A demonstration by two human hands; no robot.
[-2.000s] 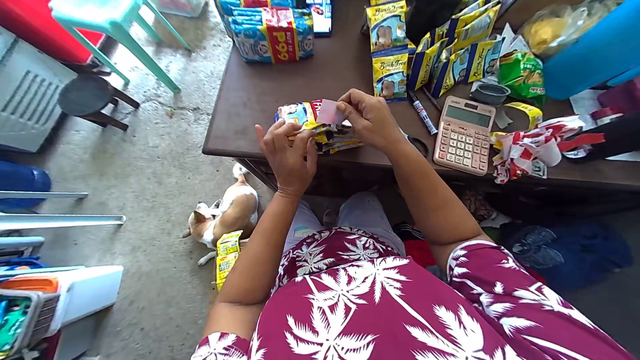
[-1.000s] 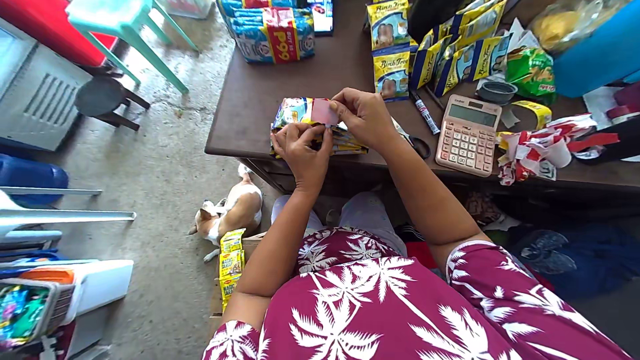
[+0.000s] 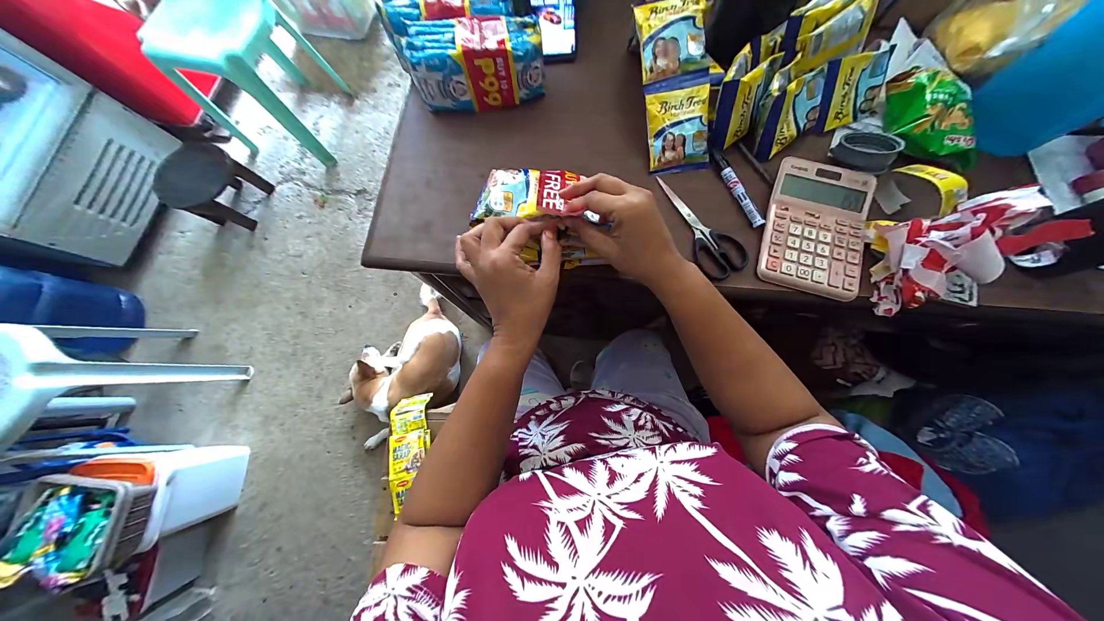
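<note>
A bundle of sachets point(image 3: 511, 191) with a red and yellow band lies near the front left edge of the brown table point(image 3: 466, 142). My left hand point(image 3: 513, 263) pinches the bundle's near edge between thumb and fingers. From the right, my right hand point(image 3: 623, 226) grips the same bundle at its banded end; its fingertips partly cover the red lettering. Just right of that hand lie scissors point(image 3: 705, 231) with black handles, a marker pen point(image 3: 737, 190) and a pink calculator point(image 3: 818, 228).
Blue sachet packs point(image 3: 470, 65) and a phone point(image 3: 554, 30) are at the table's back. Birch Tree sachets point(image 3: 677, 125), a tape roll point(image 3: 867, 151) and crumpled red-white wrappers point(image 3: 940, 246) lie to the right. A dog point(image 3: 414, 358) lies on the floor beside yellow sachets point(image 3: 408, 453).
A pink piece seen between my fingers in the earlier frames no longer shows. The band's red lettering is now more exposed, and both hands have closed in on the bundle's near edge.
</note>
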